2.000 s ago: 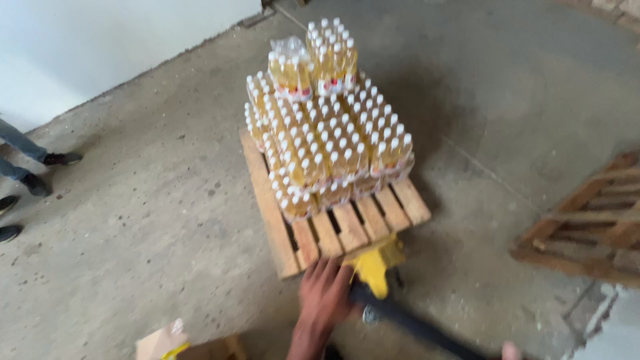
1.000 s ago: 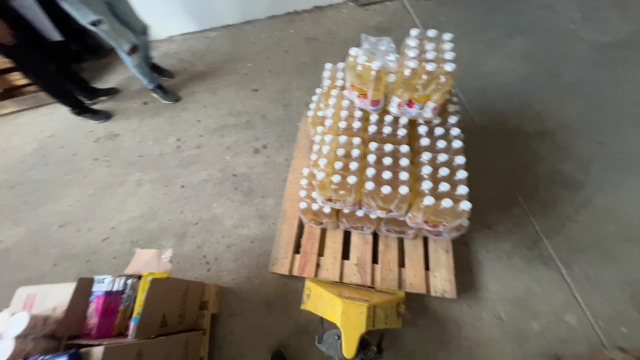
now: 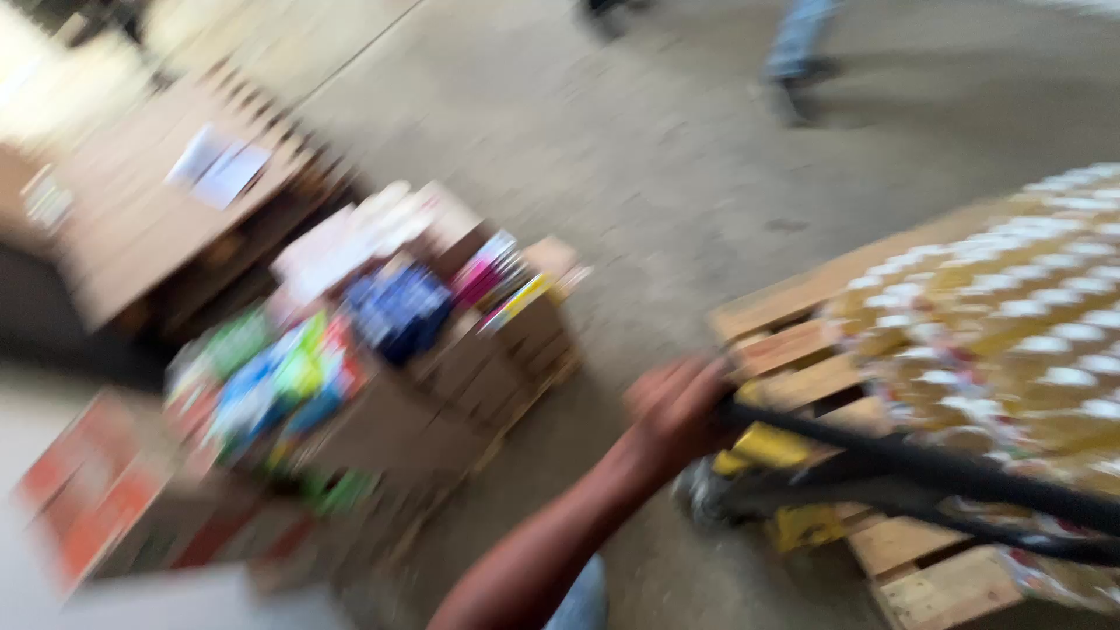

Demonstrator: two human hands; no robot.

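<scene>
My left hand (image 3: 682,402) is closed around the black handle (image 3: 875,446) of a yellow pallet jack (image 3: 770,446), at the handle's near left end. Beyond the handle, at the right, stands a wooden pallet (image 3: 787,350) stacked with shrink-wrapped bottles (image 3: 1006,324) of yellow liquid with white caps. The jack's yellow body is against the pallet's near side. Motion blurs the view. My right hand is outside the picture.
At the left, a loaded pallet carries open cardboard boxes (image 3: 472,376) and colourful packages (image 3: 289,376). Behind it, papers (image 3: 219,166) lie on a board-topped pallet stack (image 3: 157,201). A person's legs (image 3: 801,52) stand on the concrete floor at the top.
The view has swung strongly to the left, showing more of the boxes. My left hand, out of view one second ago, is now seen on the jack's handle.
</scene>
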